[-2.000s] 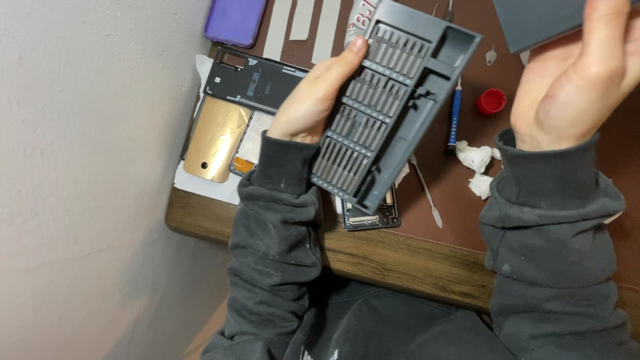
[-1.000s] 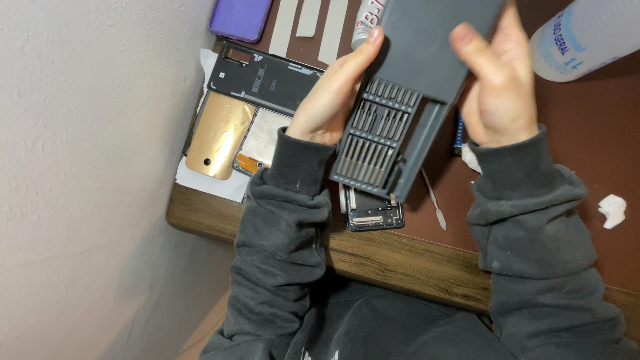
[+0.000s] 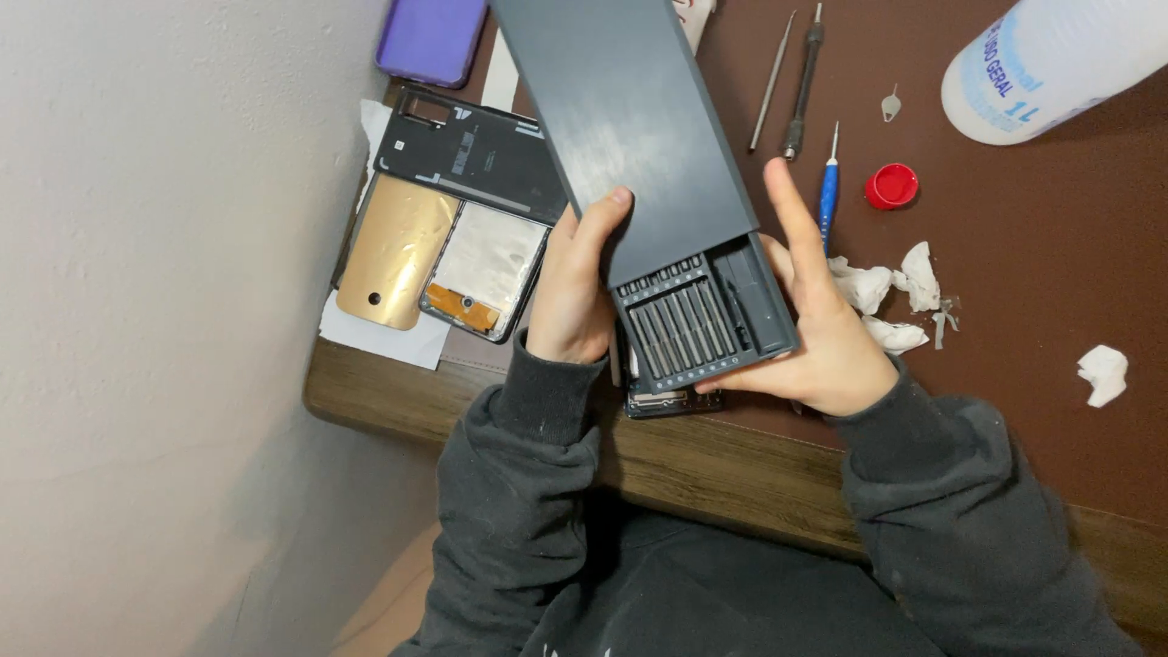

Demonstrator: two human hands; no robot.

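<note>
My left hand (image 3: 579, 283) grips the left side of a dark grey screwdriver-bit case, its thumb on the sliding cover (image 3: 648, 128). The cover lies over most of the bit tray (image 3: 684, 338); one full row of bits and the ends of another show at the near end, beside a long side compartment. My right hand (image 3: 826, 338) supports the tray's near right corner, fingers beneath it and index finger extended. Under the case, an opened phone body (image 3: 671, 403) is partly hidden. Left of it lie a black phone back cover (image 3: 484, 155), a gold panel (image 3: 397, 251) and an opened phone part (image 3: 488, 265).
Behind my right hand lie a blue screwdriver (image 3: 829, 196), a black-handled driver (image 3: 803, 87), a metal pick (image 3: 773, 82), a SIM ejector pin (image 3: 891, 107), a red cap (image 3: 891, 186) and crumpled white tissue (image 3: 862, 285). A plastic bottle (image 3: 999, 91) stands at back right; a purple phone case (image 3: 431, 41) at back left.
The cover, held apart in my right hand two seconds ago, has slid over most of the tray. My right hand has moved from the cover to the tray's near end.
</note>
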